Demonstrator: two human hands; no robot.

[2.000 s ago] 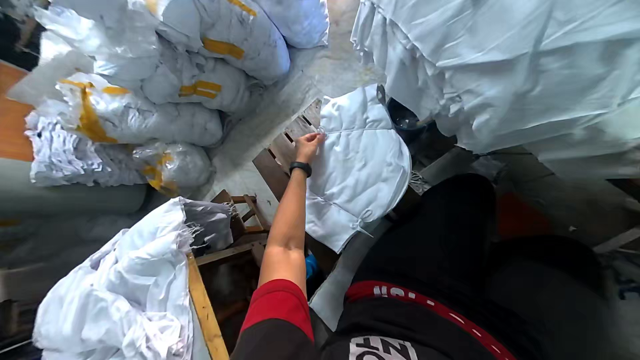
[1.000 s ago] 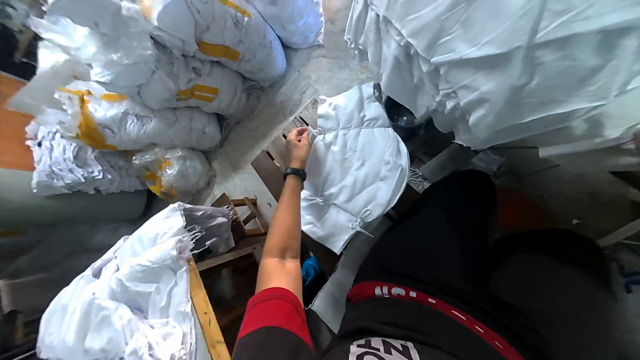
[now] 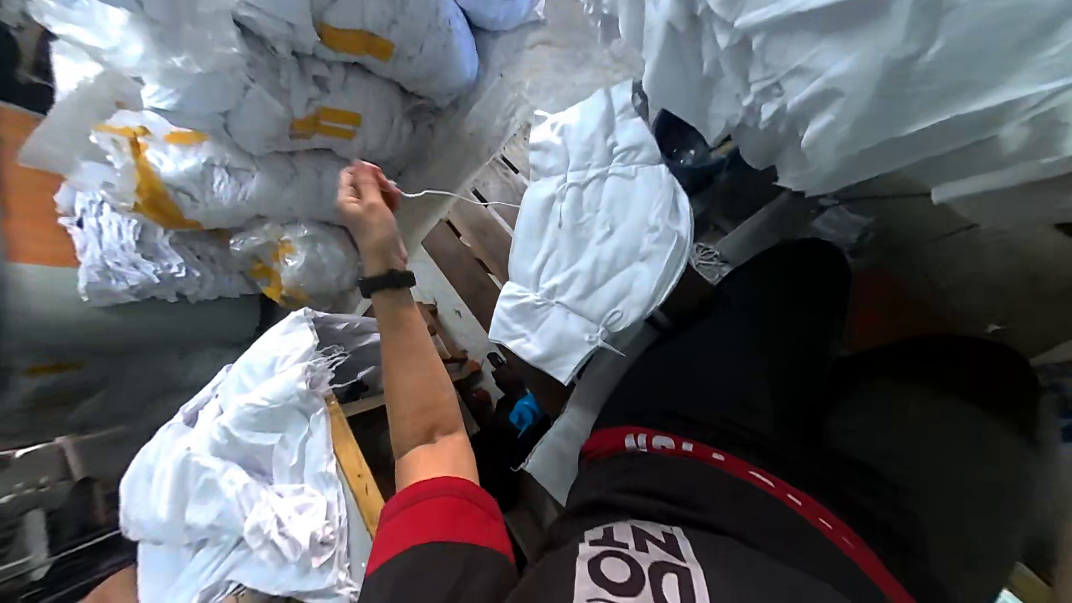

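Note:
A bundle of white fabric pieces (image 3: pixel 599 209) lies on a slatted wooden surface, with white string round it in two places and a bow near its lower end. My left hand (image 3: pixel 368 193), with a black band at the wrist, is closed on the end of a white string (image 3: pixel 452 195). That string runs taut-looking but slightly curved to the bundle's left edge. The hand is clear of the bundle, in front of the wrapped sacks. My right hand is not in view.
Plastic-wrapped white bundles (image 3: pixel 285 188) with yellow tape are stacked at the upper left. Loose white cloth (image 3: pixel 251 477) drapes by a wooden edge (image 3: pixel 354 461) at the lower left. Large white sheets (image 3: pixel 871 75) hang at the upper right. My knees are beside the bundle.
My left hand has moved left, away from the bundle's edge where it was before. A length of white string now shows between hand and bundle.

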